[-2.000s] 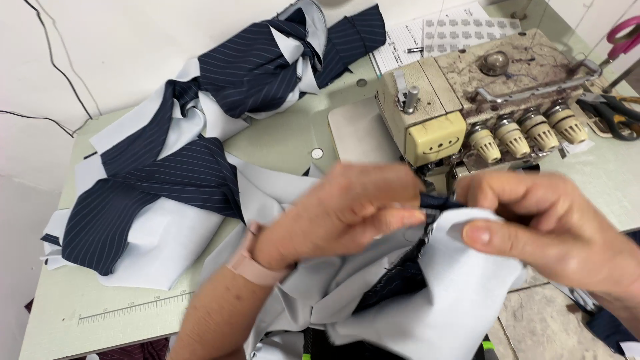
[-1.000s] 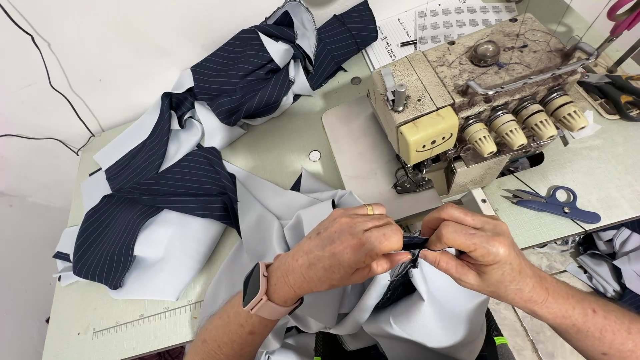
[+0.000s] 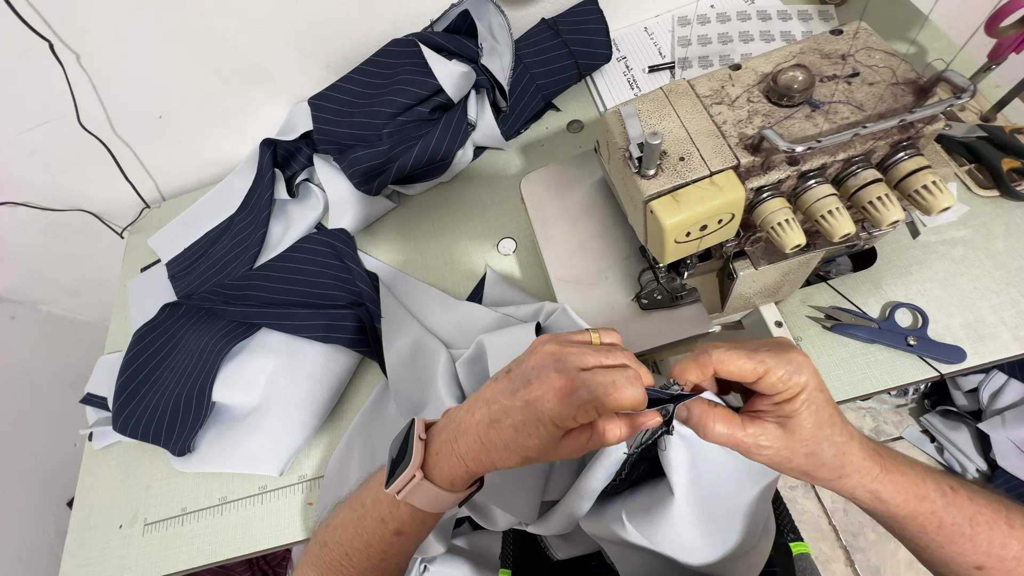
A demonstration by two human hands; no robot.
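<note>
My left hand [image 3: 572, 400], with a ring and a pink-strapped watch, pinches the overlocked edge of a light grey garment piece [image 3: 680, 488] with dark navy fabric inside. Close beside it, my right hand [image 3: 744, 392] grips the same edge between thumb and fingers. The grey cloth drapes below both hands and back onto the table. Just behind the hands stands an overlock sewing machine [image 3: 696, 208], its presser foot [image 3: 666, 292] with no cloth under it. Navy pinstriped pieces with light grey lining [image 3: 272, 296] lie heaped at the left.
Blue thread snips [image 3: 896, 332] lie on the table right of the machine. Orange-and-black scissors [image 3: 988, 152] rest farther back. Papers bearing writing [image 3: 640, 60] and a pen are behind the machine. More cut fabric [image 3: 976, 424] sits below the table's right edge.
Both hands stay on the fabric edge and have drawn close together; two seconds ago they were blurred in motion and a little farther apart. The view has shifted somewhat.
</note>
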